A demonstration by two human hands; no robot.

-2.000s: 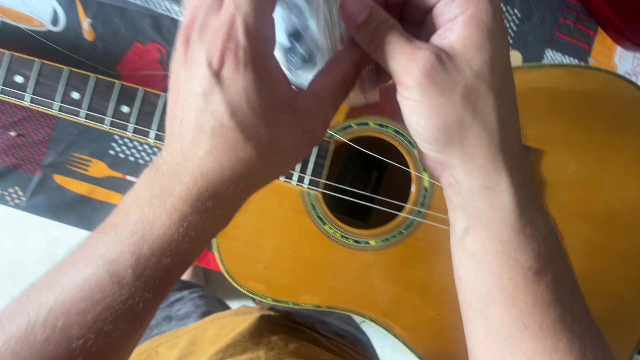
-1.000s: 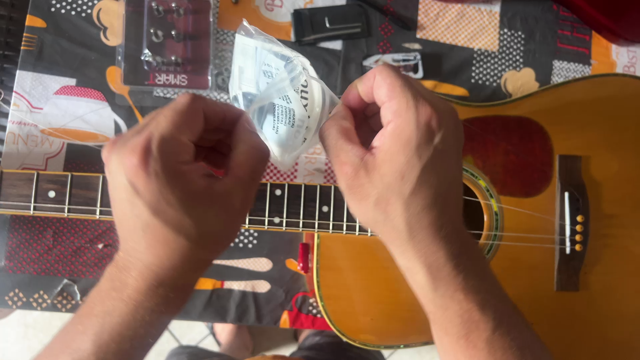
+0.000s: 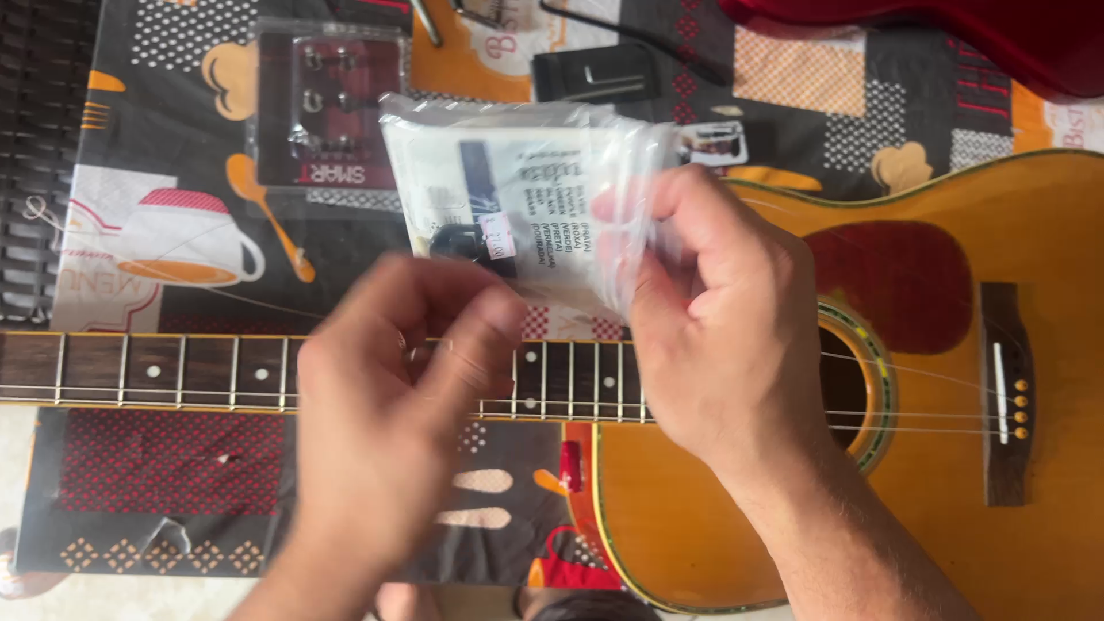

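My right hand (image 3: pixel 724 302) pinches the right edge of a clear plastic packet (image 3: pixel 517 190), with a printed paper insert and a small price sticker inside. My left hand (image 3: pixel 405 388), blurred, is just below the packet's lower left corner with fingers curled; whether it holds anything is unclear. Beneath both hands lies an acoustic guitar (image 3: pixel 690 526), its fretted neck (image 3: pixel 207 371) running left. A few strings cross the soundhole (image 3: pixel 841 379) to the bridge (image 3: pixel 1005 466), where several bridge pins (image 3: pixel 1021 401) sit. One loose, thin string arcs up from the bridge.
Behind the packet, a clear plastic case of tuning machines (image 3: pixel 332 103), a black pouch (image 3: pixel 595 73) with a small hex key and a black cable (image 3: pixel 638 34) lie on the patterned tablecloth (image 3: pixel 172 466). A glossy red object (image 3: pixel 949 34) is at the top right, dark wicker (image 3: pixel 34 155) at the left.
The packet is now spread flatter, its printed insert facing the camera. My left hand has moved down from the packet's side. The view has shifted since the oldest frame, showing more of the neck and table.
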